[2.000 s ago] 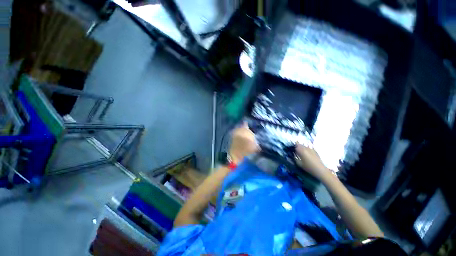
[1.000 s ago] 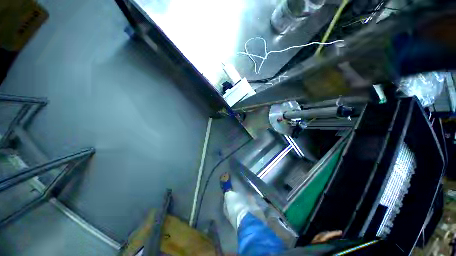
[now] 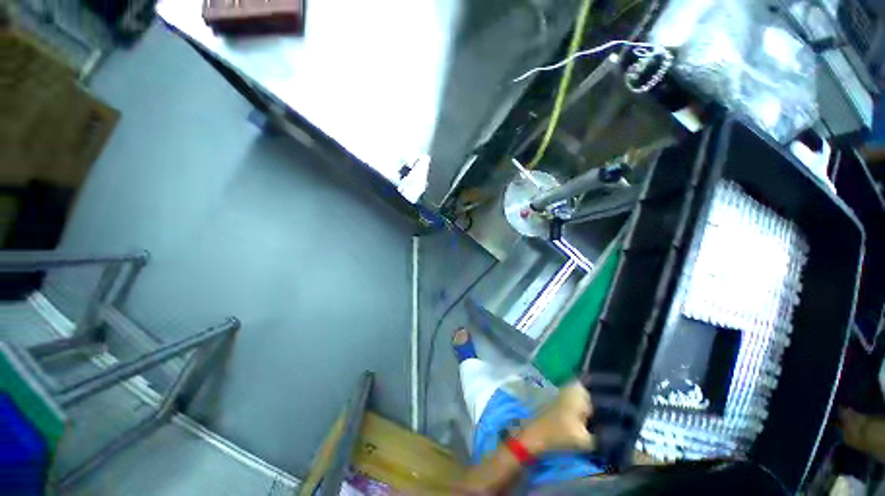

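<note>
The large black bin [image 3: 842,291] stands at the right. Bright white-silver pieces [image 3: 742,257] lie in straight rows inside it. A shallow black tray [image 3: 720,354] sits over the rows, with small white slivers [image 3: 682,394] at its near end. My left hand [image 3: 571,415], with a red strap at the wrist, is blurred at the bin's near left wall; its fingers and any grip are unclear. A dim skin-toned shape shows at the lower right edge, beyond the bin; whether it is my right hand is unclear.
A white-topped bench [image 3: 349,87] with a reddish-brown box [image 3: 254,14] is at the upper left. Metal frames [image 3: 160,363] stand at the lower left. A pole with a round disc [image 3: 529,205] stands left of the bin. Clear plastic bags [image 3: 747,68] lie behind it.
The view has shifted, so more of the bin's inside and the small tray show. My left hand with the red strap has come into view at the bin's left wall.
</note>
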